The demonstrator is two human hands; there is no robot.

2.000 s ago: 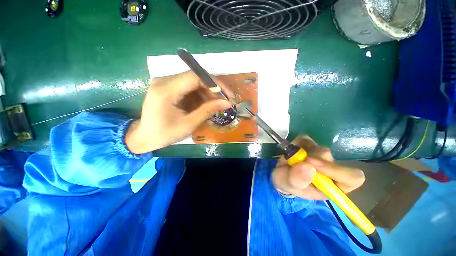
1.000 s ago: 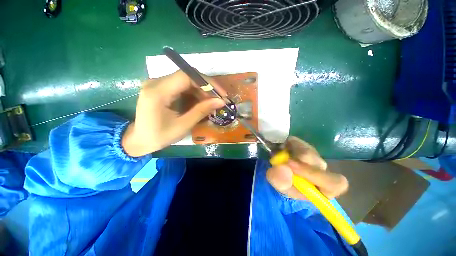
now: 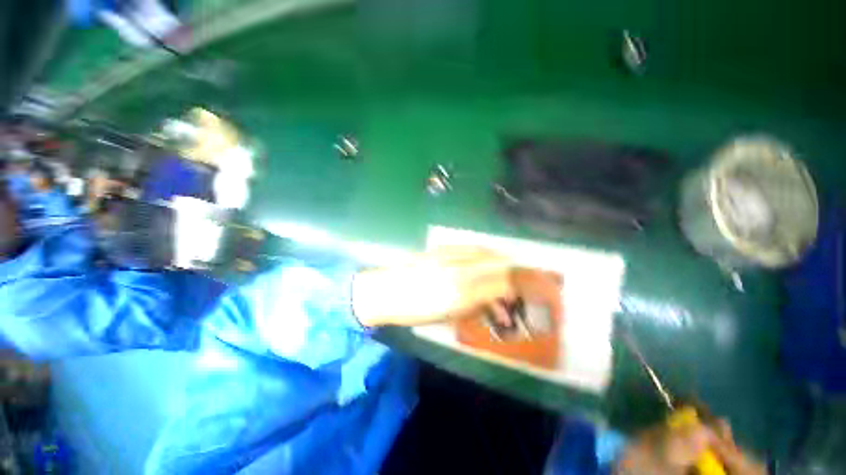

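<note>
The picture is strongly blurred. The orange-brown jig (image 3: 543, 348) lies on the white paper sheet (image 3: 594, 278). My left hand (image 3: 436, 286) is over the jig's left part, its fingertips down at a small dark round board (image 3: 502, 320). Whether it still holds the tweezers cannot be made out. My right hand (image 3: 672, 449), cut off by the lower edge, holds the yellow soldering iron (image 3: 687, 423). The iron's tip points up and left, right of the paper, away from the board.
The fume fan (image 3: 584, 184) stands behind the paper. The dross can (image 3: 756, 204) is at the right, beside a blue box (image 3: 816, 315). Small boards (image 3: 440, 178) lie along the bench (image 3: 417, 102). Blurred people in blue are at the far left.
The view has swung left, so the jig appears farther right and people show at the left. My right hand has drawn the iron away from the board, to the right.
</note>
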